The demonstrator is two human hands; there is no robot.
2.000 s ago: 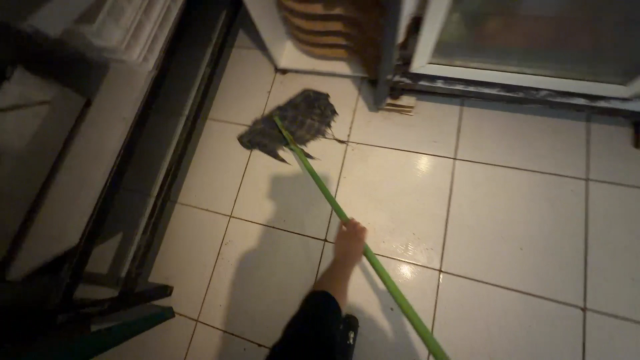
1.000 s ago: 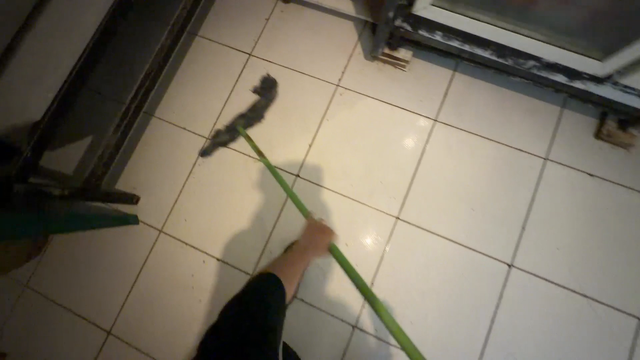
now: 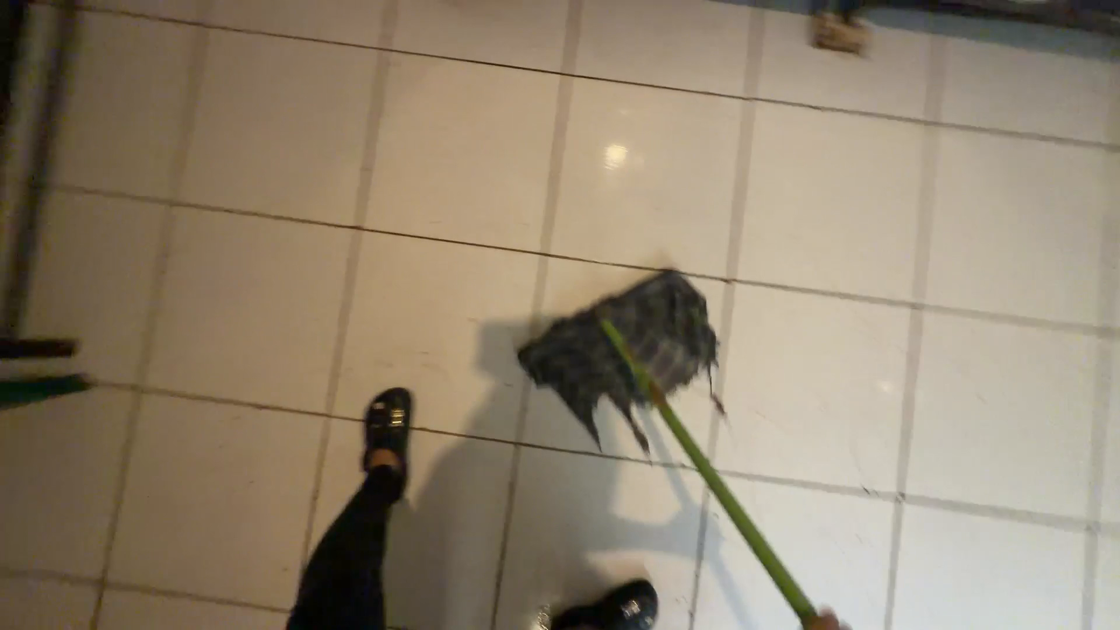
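A green mop handle [image 3: 735,507] slants from the bottom edge up to a dark, ragged cloth mop head [image 3: 626,341], which lies spread on the white tiled floor. Only a small part of a hand [image 3: 825,620] shows at the bottom edge, on the handle; which hand it is cannot be told from this frame alone, though the arm in the earlier frames reaches in from below in the same way. The rest of that hand is cut off by the frame. No second hand shows.
My black shoes [image 3: 389,424] stand on the tiles [image 3: 437,324] left of and below the mop head. A green object [image 3: 39,389] and a dark frame edge reach in at the left. A small block [image 3: 838,33] supports something dark at the top right.
The mop head has moved away from the dark frame on the left and lies spread out, where it was narrow one second ago. The view has shifted a lot.
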